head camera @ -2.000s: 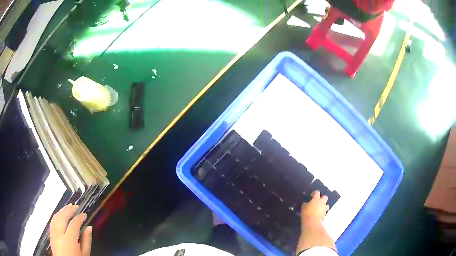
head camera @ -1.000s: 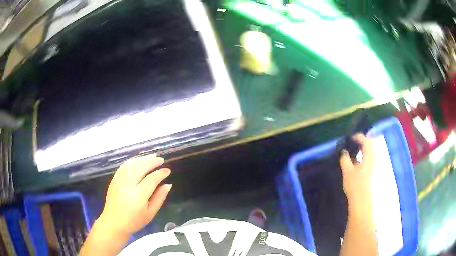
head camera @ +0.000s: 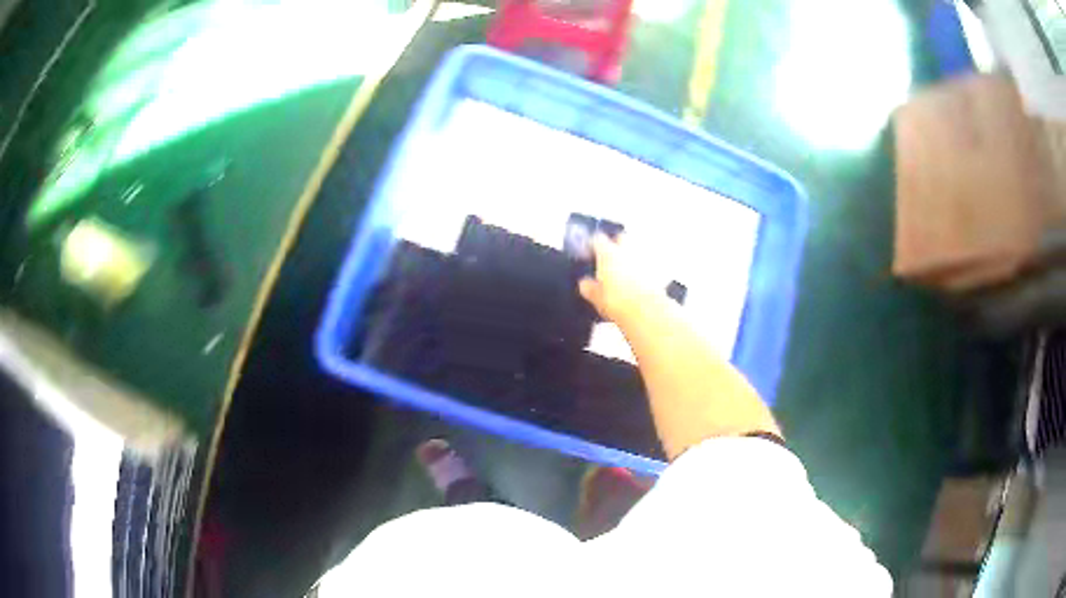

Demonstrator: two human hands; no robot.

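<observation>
My right hand (head camera: 610,280) reaches into the blue plastic tote (head camera: 781,275) and holds a small black part (head camera: 581,237) at the front edge of the rows. The black parts (head camera: 479,315) lie in close rows on a white liner sheet (head camera: 684,216), covering the tote's near and left side. One small black piece (head camera: 677,292) lies alone on the white sheet, right of my hand. The picture is blurred. My left hand is not in view.
The green bench (head camera: 152,234) at left bears a blurred yellow bottle (head camera: 103,262), a dark strip (head camera: 199,251) and a stack of boards (head camera: 117,502). A red stool (head camera: 567,33) stands beyond the tote, a cardboard box (head camera: 964,181) at right.
The view has swung right onto the tote. My right hand has moved from the tote's far edge down over the sheet with a black part. My left hand has left the picture.
</observation>
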